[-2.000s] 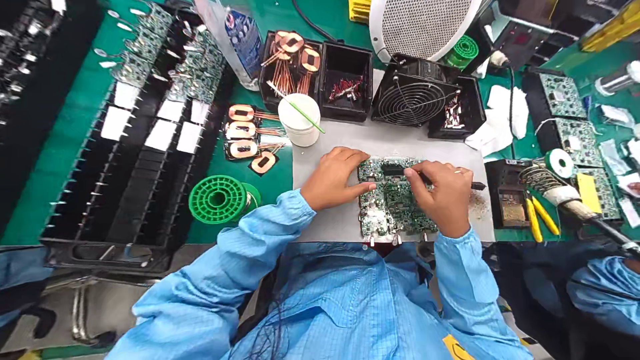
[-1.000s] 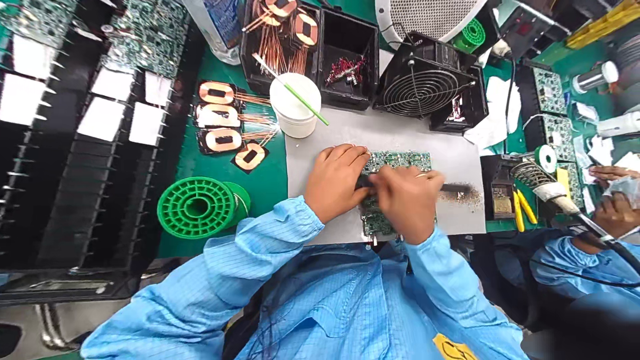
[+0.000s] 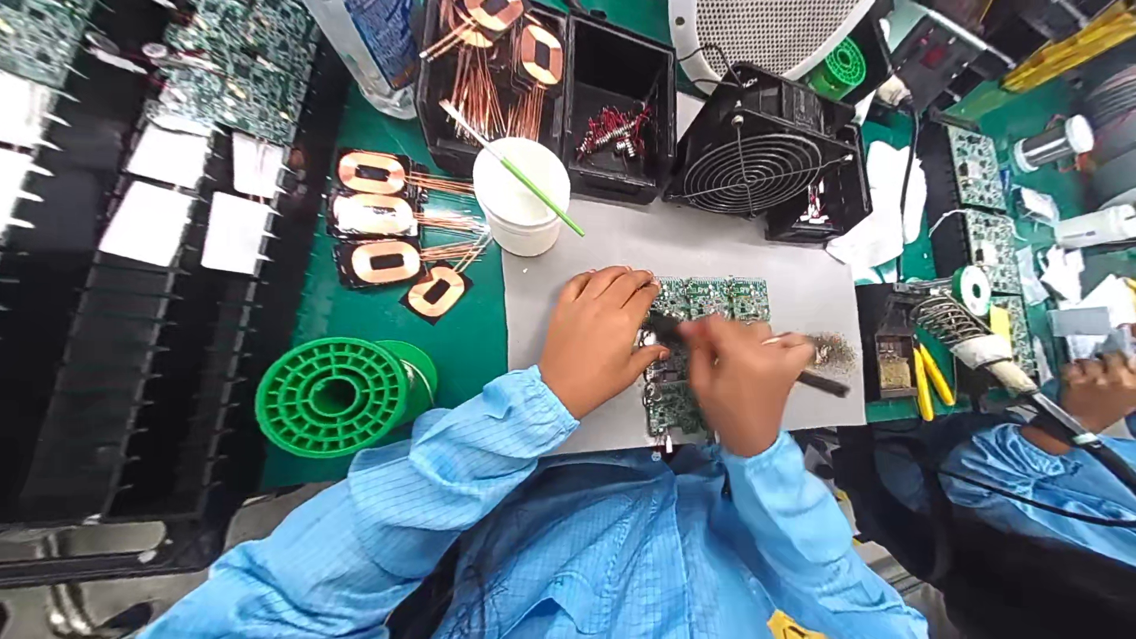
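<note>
A populated circuit board panel (image 3: 745, 298) lies on a grey mat (image 3: 621, 222) in front of me. My left hand (image 3: 599, 337) presses on its left edge, fingers together and thumb on the board. In my right hand (image 3: 745, 373) is a black-handled brush (image 3: 824, 383), blurred; its dark head lies over the board near my left fingertips, and the handle sticks out to the right. Brown debris (image 3: 832, 351) is scattered on the mat right of that hand. The bristles and the middle of the board are partly hidden.
A white tub (image 3: 522, 200) with a green-handled stick across it stands behind my left hand. Copper coils (image 3: 385, 263) and a green spool (image 3: 333, 397) are to the left. Black bins (image 3: 621, 177) and a fan (image 3: 754, 169) stand behind. Yellow-handled pliers (image 3: 923, 382), a soldering iron (image 3: 994, 355) and a co-worker's hand (image 3: 1096, 390) are at right.
My right hand has shifted over the board with the brush, whose head now lies nearer my left hand than two seconds ago. The co-worker's hand has come into view. The view has moved closer.
</note>
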